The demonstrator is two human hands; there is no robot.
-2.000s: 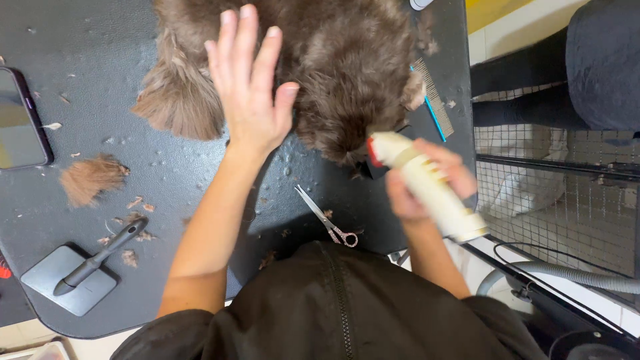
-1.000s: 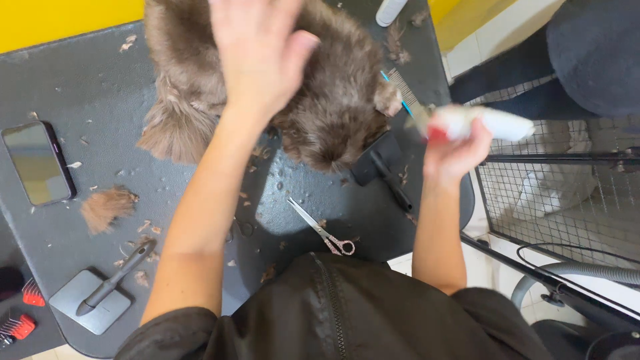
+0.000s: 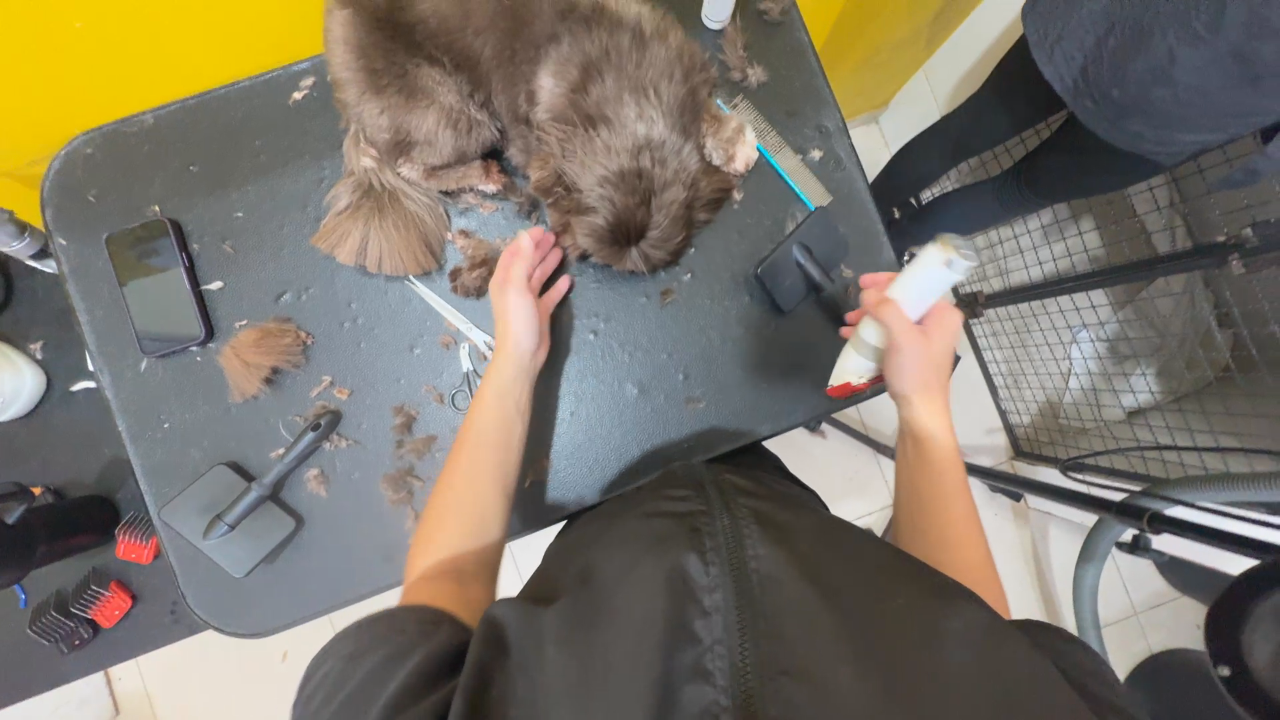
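Observation:
A brown long-haired dog (image 3: 620, 130) lies curled on the black grooming table (image 3: 650, 370), its head low near the middle. My left hand (image 3: 528, 290) rests edge-down just below the dog, fingers apart and holding nothing, beside a tuft of cut fur (image 3: 474, 262). Partly hidden by my left forearm are the silver scissors (image 3: 450, 315). My right hand (image 3: 912, 335) grips white cordless hair clippers (image 3: 925, 285) over the table's right edge, their red blade end pointing down and left. Close by lies a black slicker brush (image 3: 800, 260). A metal comb (image 3: 785, 150) with a turquoise spine lies beside the dog's paw.
A smartphone (image 3: 158, 287), fur clumps (image 3: 262, 357) and a second slicker brush (image 3: 232, 520) lie on the table's left part. Red clipper guard combs (image 3: 102, 600) sit on a lower surface. At the right, a person's legs (image 3: 980, 160) stand behind a wire crate (image 3: 1130, 340) and a grey hose (image 3: 1095, 570).
My left hand has come off the dog's back and down to the table. The clippers in my right hand now point down, lower than before. The view has shifted.

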